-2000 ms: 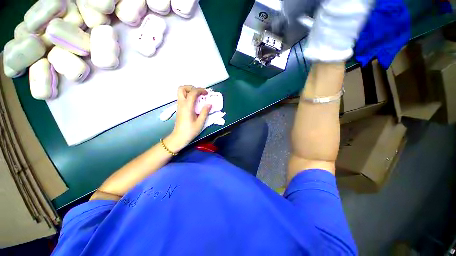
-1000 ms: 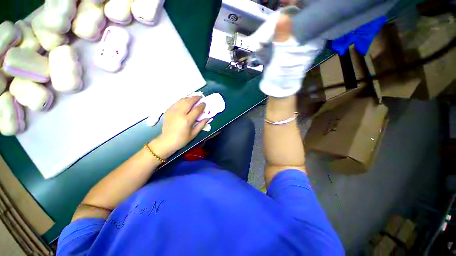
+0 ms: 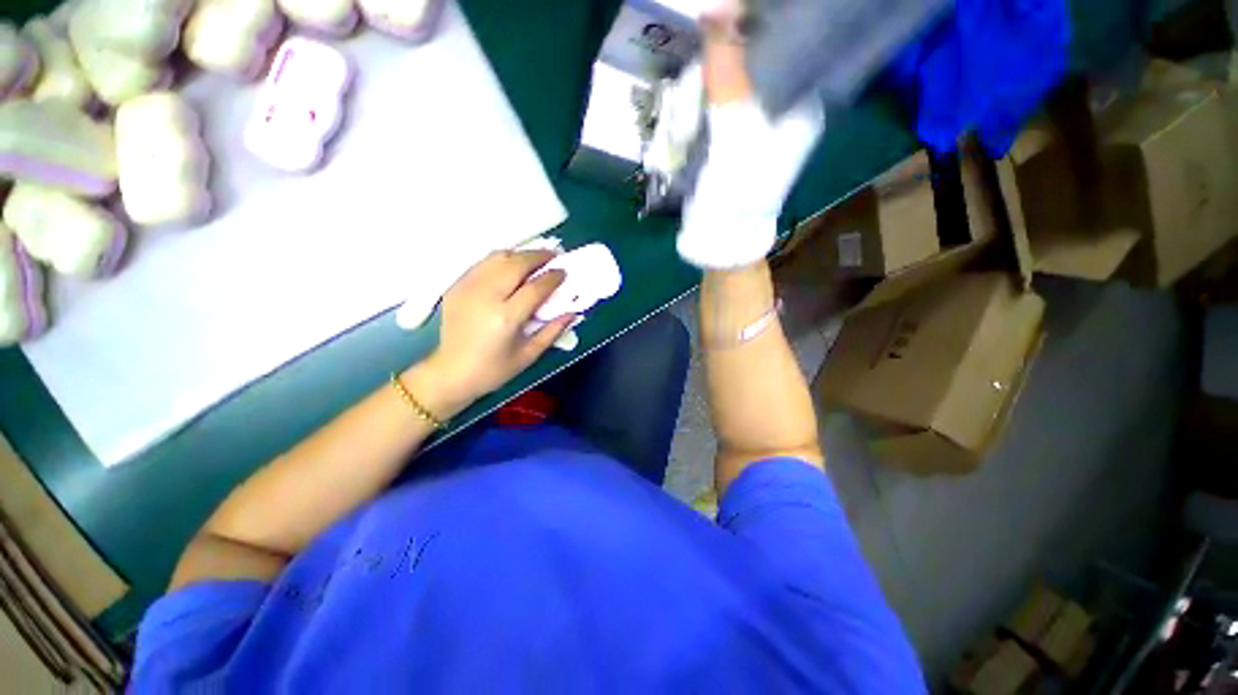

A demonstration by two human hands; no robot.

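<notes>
A small pink-and-white plastic housing (image 3: 592, 276) lies on a ragged white cloth (image 3: 562, 335) at the bench edge. My bare left hand (image 3: 492, 323) holds it down with the fingertips on its left part. My right hand (image 3: 740, 170), in a white glove, is shut around a thick grey electric screwdriver (image 3: 842, 48), which is blurred. The hand is over the right side of the silver screw feeder (image 3: 618, 102) and hides part of its mechanism. The screwdriver's tip cannot be made out.
Several cream-and-pink housings (image 3: 163, 160) lie on a large white sheet (image 3: 326, 231) at the left; one (image 3: 300, 105) shows its pink side. A blue cloth (image 3: 988, 68) is beyond the feeder. Cardboard boxes (image 3: 930, 360) stand on the floor at right. Brown sheets (image 3: 54, 570) are at lower left.
Since two seconds ago, my right hand has come from the blue cloth's side to the feeder. My left hand stays on the housing. The camera view has shifted to the right.
</notes>
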